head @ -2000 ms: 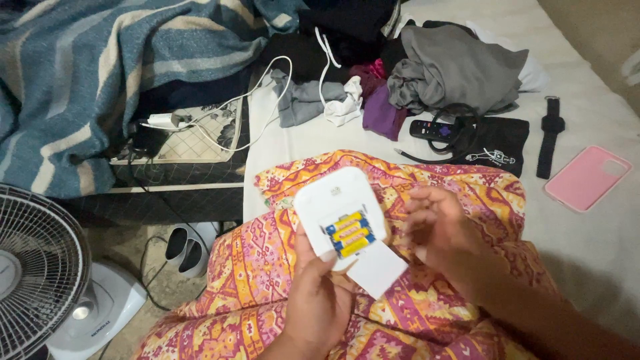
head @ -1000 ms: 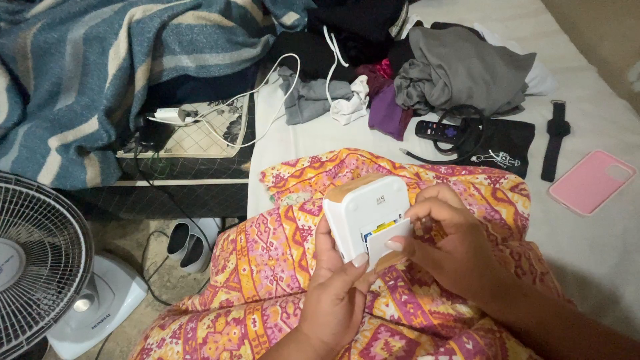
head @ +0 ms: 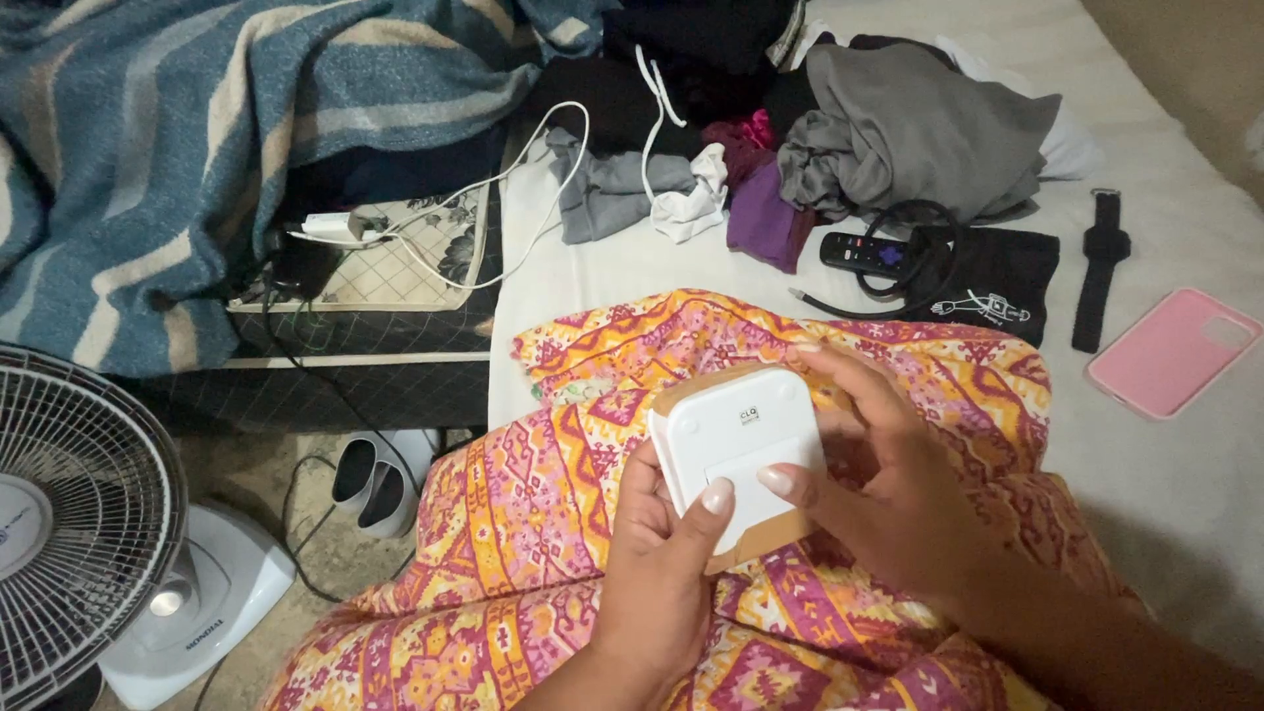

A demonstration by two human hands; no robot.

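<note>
A white plastic battery-powered device (head: 736, 420) with rounded corners and tan sides is held back side up above the patterned orange and pink cloth (head: 553, 513). Its white battery cover (head: 755, 491) lies over the compartment, and no batteries show. My left hand (head: 667, 563) grips the device from the lower left, thumb on the cover's left edge. My right hand (head: 879, 464) is at its right side, with the thumb pressed on the cover and the fingers spread around the far side, partly hidden.
A black remote (head: 864, 254), a black tube, a black pouch (head: 987, 286), a smartwatch (head: 1105, 247) and a pink phone case (head: 1175, 354) lie on the bed beyond the cloth. Crumpled clothes (head: 918, 128) are behind. A fan (head: 79, 533) stands on the left, near a white charger (head: 334, 228) with cable.
Two seconds ago the compartment lay open with yellow batteries showing and the cover apart from it. The cover has moved over the batteries, and my right hand has come onto it.
</note>
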